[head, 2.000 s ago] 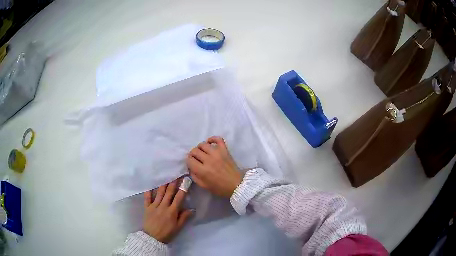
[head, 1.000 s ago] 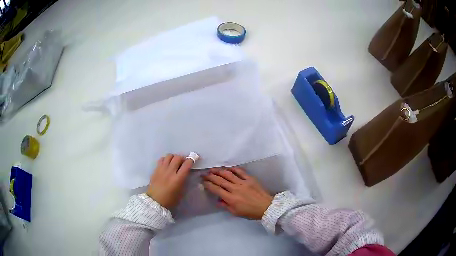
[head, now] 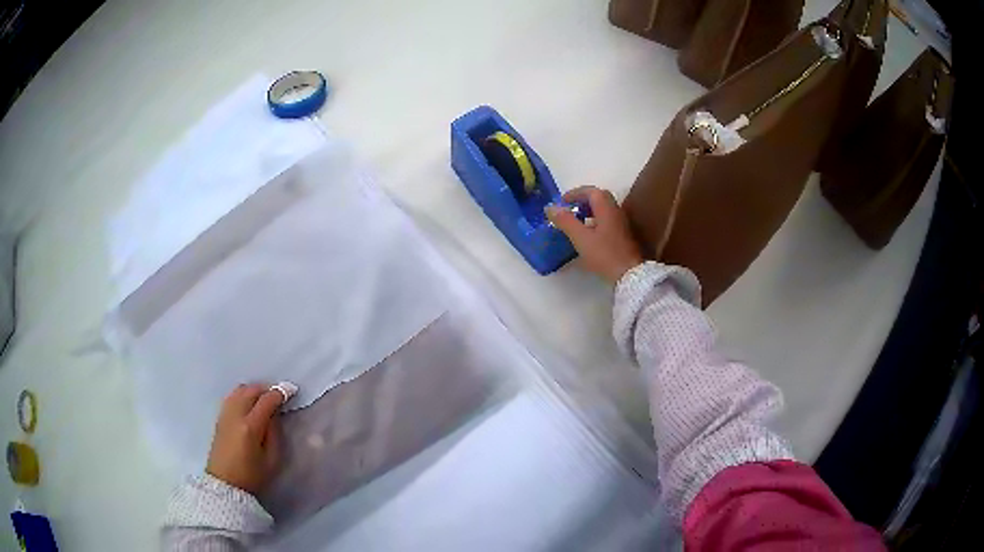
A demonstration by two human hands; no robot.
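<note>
A flat brown bag lies under thin white wrapping tissue paper point(head: 270, 280), its brown showing faintly through. The sheet's edge runs across the bag. My left hand point(head: 246, 437), with a white covering on one finger, rests at that edge, fingertips bent onto it. My right hand point(head: 602, 232) is at the cutter end of the blue tape dispenser point(head: 505, 183), thumb and fingers close together there. Whether tape is between them cannot be told. A yellow-edged roll sits in the dispenser.
A blue tape roll point(head: 297, 94) lies at the top of the white packing sheets point(head: 432, 485). Brown handbags point(head: 723, 183) stand at the right, one close beside my right hand. Yellow tape rolls point(head: 23, 463) and a second blue dispenser point(head: 33, 532) are at the far left.
My right hand has left the tissue and moved right to the tape dispenser. My left hand stays at the sheet's edge. The view has shifted, so the bags and dispenser appear further left.
</note>
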